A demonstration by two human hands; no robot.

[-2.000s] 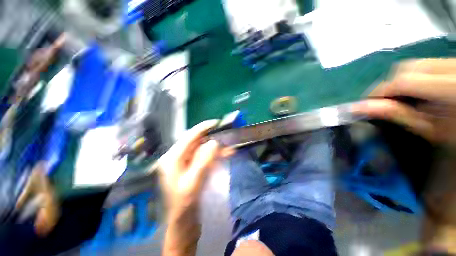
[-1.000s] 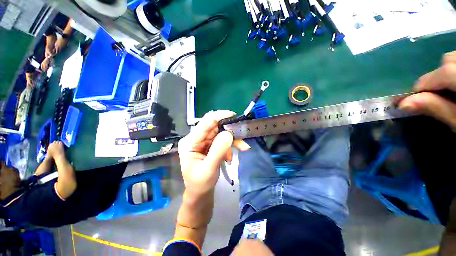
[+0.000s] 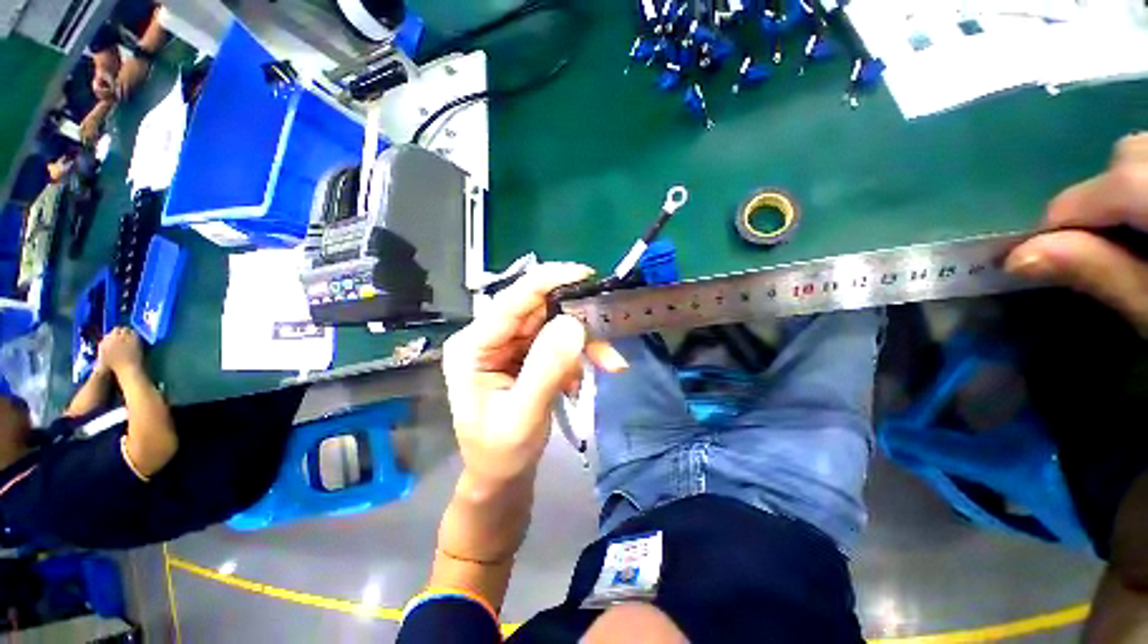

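Note:
My left hand point(image 3: 516, 365) pinches a short cable assembly and the left end of the steel ruler point(image 3: 755, 293) over the bench edge. The cable's silver ring terminal point(image 3: 676, 199) points up and right, with a black and white section below it. A blue connector housing point(image 3: 657, 262) shows just above the ruler. Part of the cable is hidden behind my fingers, and a thin end hangs below them. My right hand point(image 3: 1093, 245) holds the ruler's right end and is partly cut off by the frame edge. The ruler is nearly level, its marks facing up.
A tape roll point(image 3: 768, 218) lies on the green bench point(image 3: 604, 138) beyond the ruler. A pile of harnesses point(image 3: 730, 44) and work drawings point(image 3: 995, 50) lie farther back. A grey benchtop machine point(image 3: 409, 245) and a blue bin point(image 3: 246, 151) stand left. Another worker's arm point(image 3: 145, 403) is at far left.
The view has steadied and shifted slightly. Since the blurred earliest frame, the ring terminal shows clearly above the ruler. Both hands keep their hold on the ruler.

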